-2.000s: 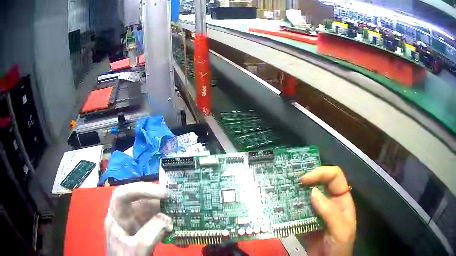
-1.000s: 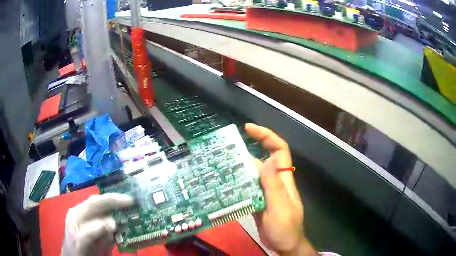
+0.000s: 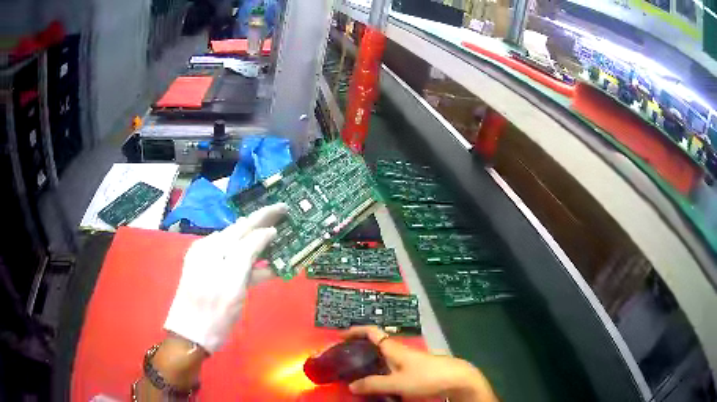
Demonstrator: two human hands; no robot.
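Observation:
My left hand (image 3: 218, 271), in a white glove, holds a green circuit board (image 3: 326, 192) by its left edge. The board is tilted, component side up, over the far end of the red mat (image 3: 149, 314). My bare right hand (image 3: 413, 369) is around a black barcode scanner (image 3: 346, 361) low over the mat. An orange-yellow light glows at the scanner's left end. Two more boards lie at the mat's right side, one nearer (image 3: 367, 308) and one farther (image 3: 358, 264). The scanner's handle is partly hidden by my fingers.
Several boards ride the dark green conveyor belt (image 3: 503, 345) at the right. A single board lies on a white sheet (image 3: 108, 177) at the left. A crumpled blue bag (image 3: 200, 206) is behind the mat. A red-wrapped post (image 3: 363, 90) stands beyond. A person in blue is far back.
My right hand has let go of the board and taken hold of the scanner, now lit. My left hand has moved the board up and away, tilted. The view has turned, showing more boards.

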